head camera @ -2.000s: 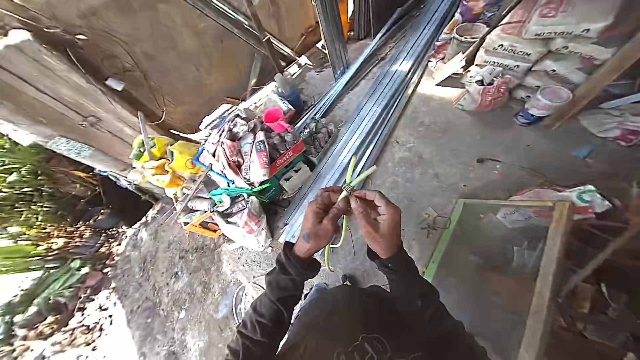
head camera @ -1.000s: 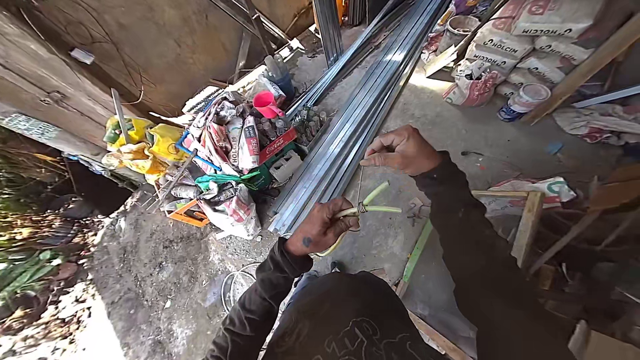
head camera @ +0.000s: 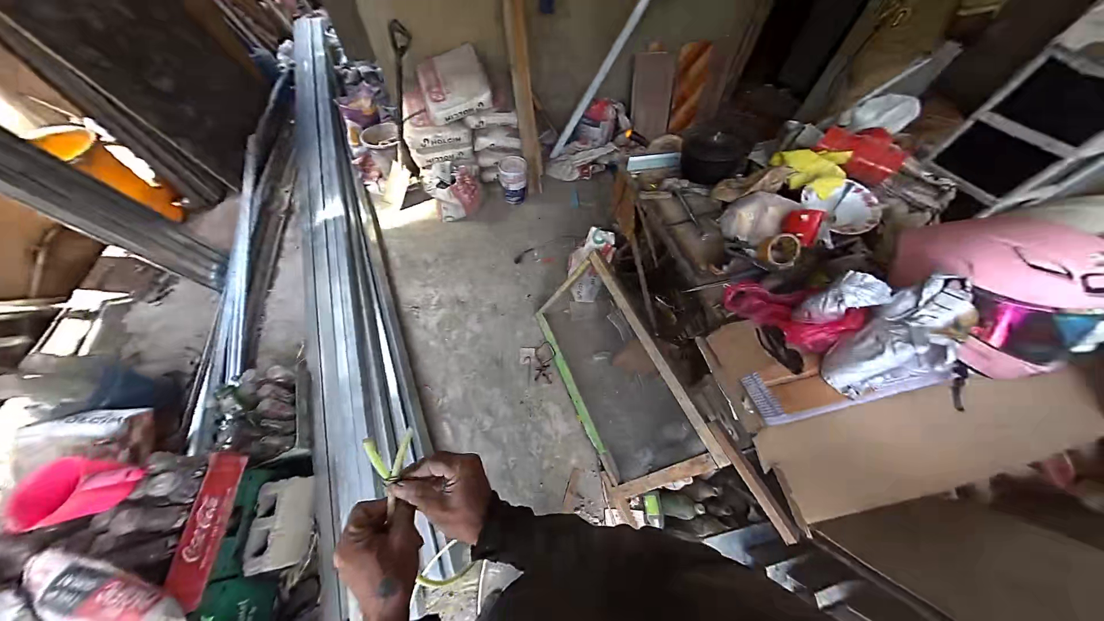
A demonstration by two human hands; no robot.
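Observation:
At the bottom centre-left, my left hand (head camera: 378, 556) is closed around pale green strips (head camera: 388, 461), whose two upper ends spread apart above the fingers. The fingertips of my right hand (head camera: 448, 492) pinch the same strips at the point where they cross, close beside the left. A thin dark tie seems to sit at that crossing, though the fingers partly hide it. Below the hands, a loop of the pale green strip (head camera: 444, 580) hangs down. Long galvanized metal channels (head camera: 341, 285) lie behind and under the hands.
A wooden frame with mesh (head camera: 634, 379) leans at centre right. Cement bags (head camera: 453, 86) and a paint bucket (head camera: 512, 179) stand at the back. Bottle crates and a pink plastic dipper (head camera: 73, 492) are at lower left. A pink helmet (head camera: 1000, 259) and cardboard (head camera: 914, 440) are at right.
My right hand, raised away from the left a second ago, is back beside it at the crossing of the strips. The view has swung far to the right.

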